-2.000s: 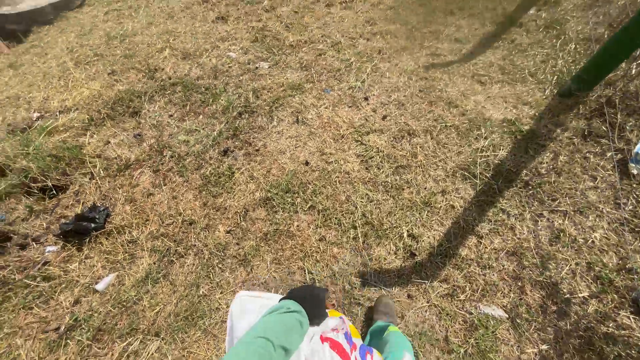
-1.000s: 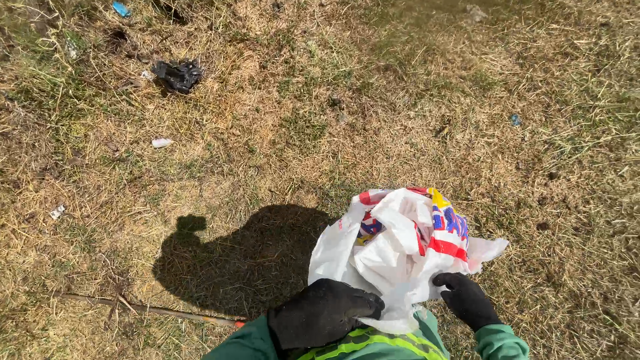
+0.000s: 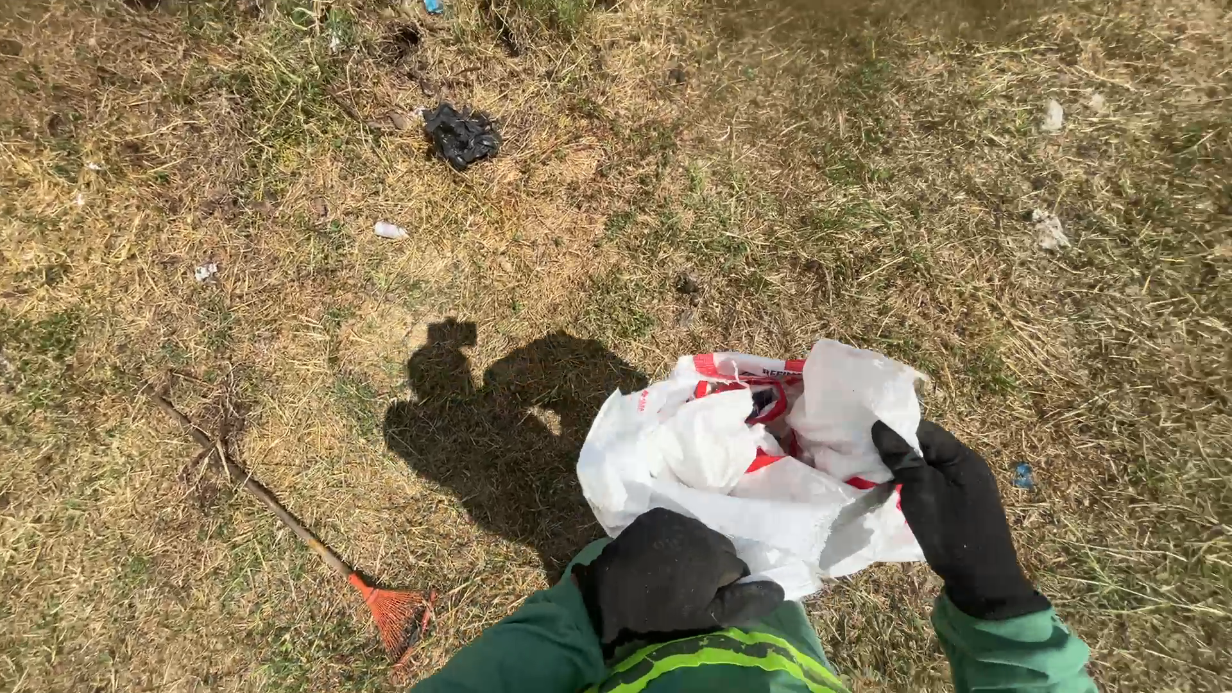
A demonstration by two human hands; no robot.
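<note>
A white woven plastic sack (image 3: 751, 472) with red markings is held up in front of my body, its mouth partly spread and facing up. My left hand (image 3: 674, 577), in a black glove, grips the near rim of the sack. On the right rim, my right hand (image 3: 953, 510), also black-gloved, pinches the cloth between thumb and fingers. Folds of the sack hide most of its inside; something dark shows within.
An orange leaf rake (image 3: 395, 611) with a wooden handle lies on dry grass at the lower left. Farther off lie a crumpled black plastic bag (image 3: 462, 135), a small white piece of litter (image 3: 390, 230) and a blue scrap (image 3: 1023, 474).
Two seconds ago neither hand was plainly visible; now both hold the sack. Since one second ago its mouth has been spread and my right hand has risen along the rim. More of the rake shows.
</note>
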